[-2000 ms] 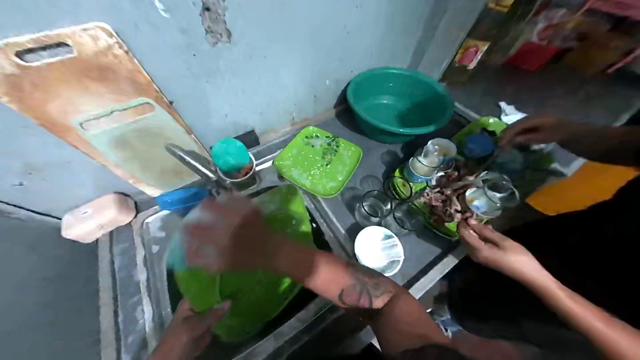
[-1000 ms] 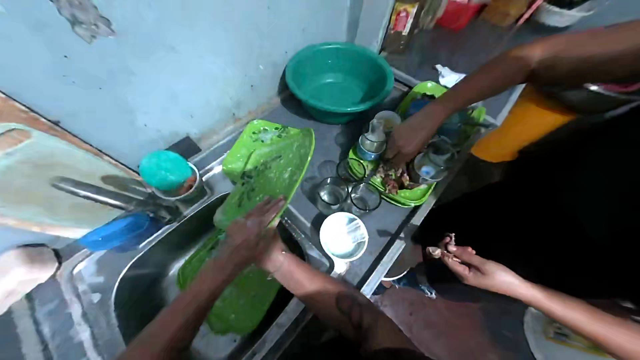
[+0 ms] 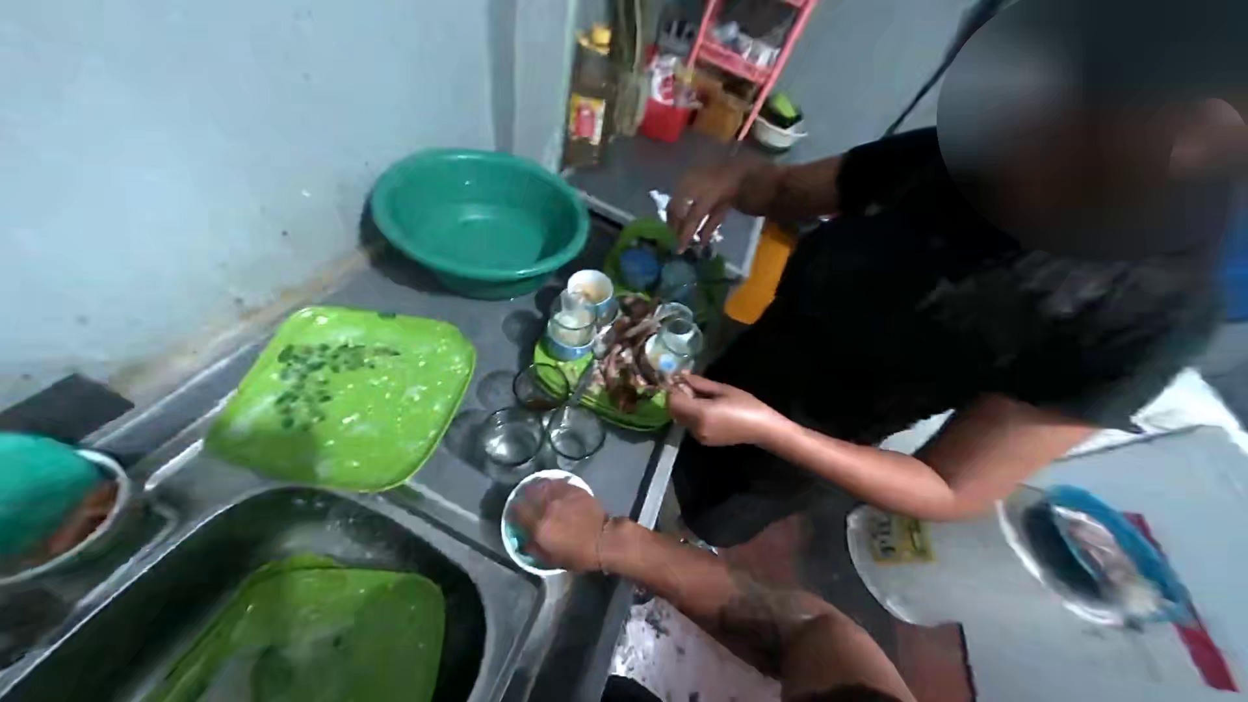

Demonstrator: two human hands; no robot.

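Observation:
My right hand [image 3: 561, 526] is in a small white bowl [image 3: 548, 476] at the counter's edge; its blurred fingers hide what they touch, with something blue-green beneath. My left hand is out of view. A soapy green plate [image 3: 380, 405] with a leaf pattern lies beside the sink. More green plates [image 3: 356, 624] lie in the steel sink [image 3: 468, 575]. Several clear glasses [image 3: 512, 437] stand just behind the bowl. Farther back, green plates [image 3: 639, 419] hold food scraps [image 3: 624, 361], cups [image 3: 590, 285] and a glass [image 3: 680, 334].
A green plastic basin [image 3: 478, 219] stands against the wall. A person in dark clothes [image 3: 877, 292] is at the counter's right, one hand [image 3: 726, 409] at the scraps, the other [image 3: 712, 200] above the far dishes. A container with a green item [image 3: 44, 492] is at far left.
The green plate that both my hands held over the sink now lies on the counter. My right hand has moved to the white bowl, and my left hand has left view. The view has swung right.

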